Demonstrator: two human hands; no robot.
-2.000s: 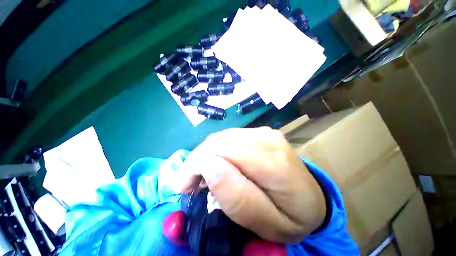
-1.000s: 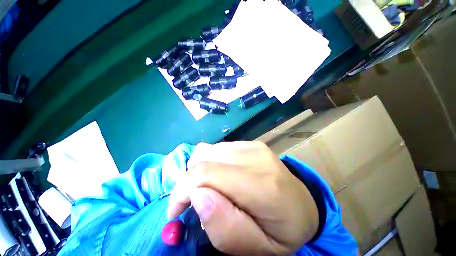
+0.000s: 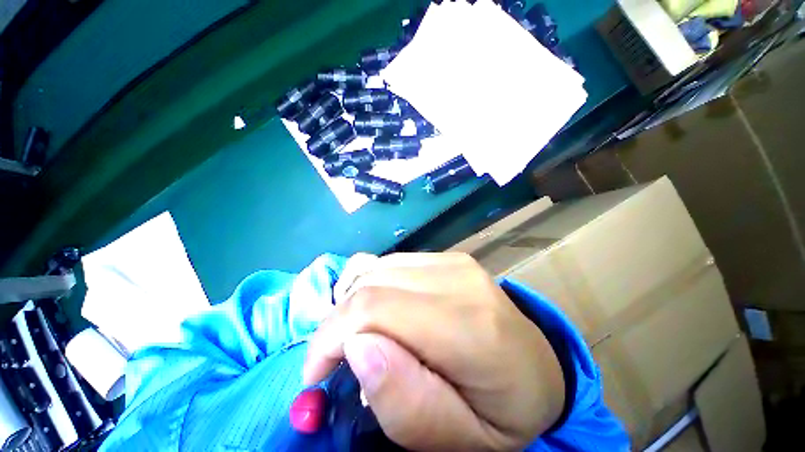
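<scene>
My right hand (image 3: 441,349) is at the bottom centre, wrist to the right, fingers curled and thumb pressed in. Its fingertips close on a black item with a pink-red knob (image 3: 308,411), mostly hidden below the hand and cut by the bottom edge. My left sleeve (image 3: 238,353) comes from the lower left; my left hand is hidden behind the right one. Black ribbed cylindrical units (image 3: 377,124) lie in a cluster on white paper on the green bench. Overlapping white sheets (image 3: 485,88) cover part of the cluster.
A white sheet (image 3: 141,274) and a curled white roll (image 3: 95,363) lie at left, near more black units (image 3: 53,380). Brown cartons (image 3: 627,291) stand at right beside the bench. A small open box (image 3: 644,44) is at the upper right.
My right hand has moved slightly lower and its fingers now cover more of the black item. A small white bit on the bench has shifted left, away from the cluster.
</scene>
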